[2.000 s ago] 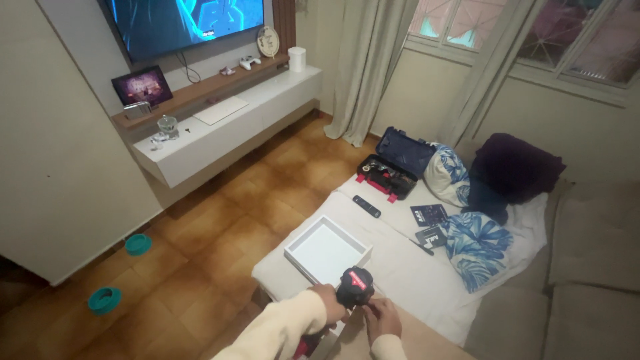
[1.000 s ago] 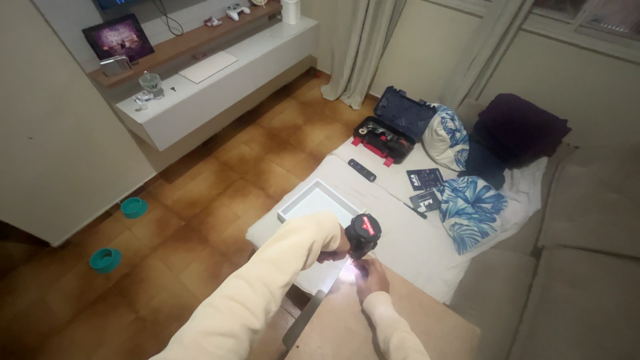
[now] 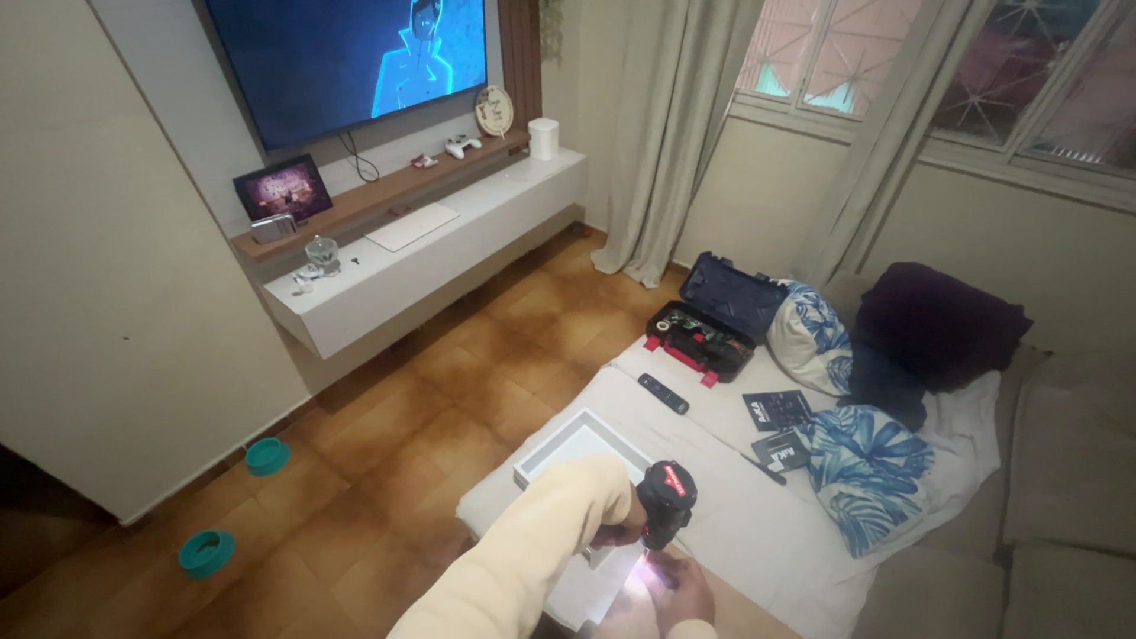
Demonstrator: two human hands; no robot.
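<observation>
My left hand point(image 3: 623, 525), in a cream sleeve, grips a black and red cordless drill point(image 3: 667, 497). The drill points downward, and its light shines on the spot below its bit. Just under and to the right of the chuck is my right hand point(image 3: 685, 593), its fingers close to the bit; whether they pinch a small part is not clear. Beneath the hands lies a wood-coloured board point(image 3: 745, 611), partly hidden by them. A shallow white rectangular tray or frame point(image 3: 581, 424) rests behind my left forearm, which covers part of it.
On the white-covered sofa are an open toolbox point(image 3: 701, 342), a remote control point(image 3: 663, 393), dark printed packets point(image 3: 777, 410) and patterned cushions point(image 3: 870, 470). Teal bowls point(image 3: 206, 554) sit on the tiled floor. A white wall-mounted cabinet point(image 3: 444, 257) runs below the television point(image 3: 355, 62).
Over the last second the view has tilted back up, showing the television again. The drill stays in my left hand, pointed down, with its light shining beside my right hand.
</observation>
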